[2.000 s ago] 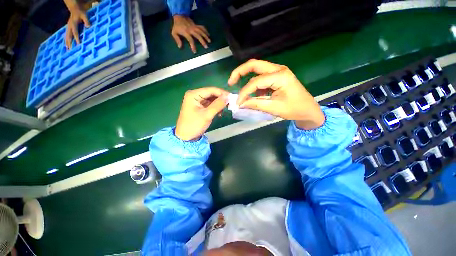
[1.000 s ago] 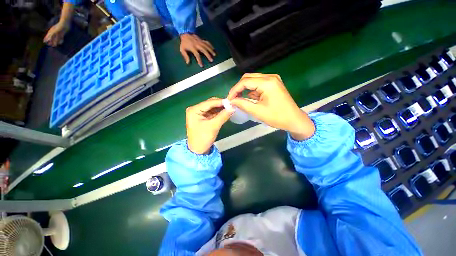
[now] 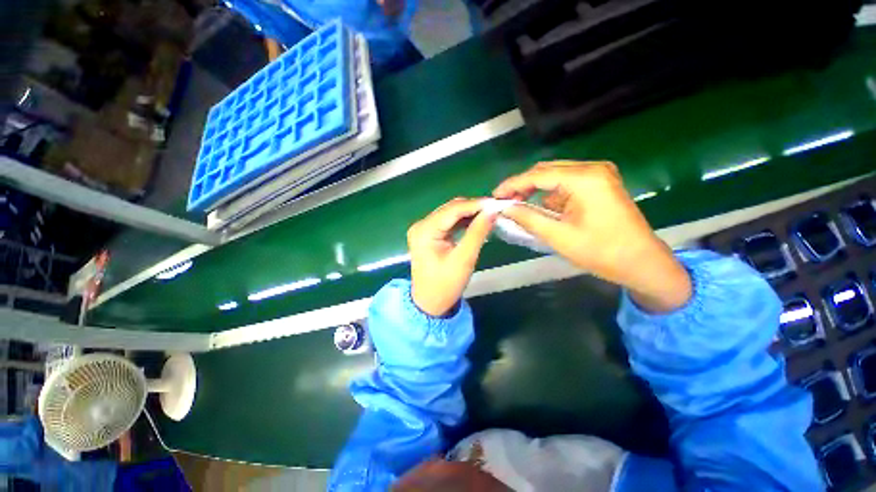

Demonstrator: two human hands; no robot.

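A small white cloth [image 3: 523,233] is pinched between my two hands, above the green conveyor and its pale rail. My left hand [image 3: 445,252] grips its left end with thumb and fingers. My right hand [image 3: 594,223] grips it from the right, and part of the cloth hangs below these fingers. Both hands are bare, with blue sleeves. The black foam tray [image 3: 828,348] at the right edge holds rows of small dark watch units [image 3: 847,304]. No unit shows in my hands.
A solvent bottle [image 3: 350,337] stands left of my left sleeve. A blue tray [image 3: 279,113] lies on pale trays across the conveyor belt [image 3: 317,279]. Stacked black trays [image 3: 663,67] stand at the far side. A fan [image 3: 96,404] is at left. Another person's blue sleeves show at the top.
The view has swung right-to-left, so the scene sits further right and less of the foam tray shows. The other person's hands have left the bench and blue tray. My hands still pinch the cloth.
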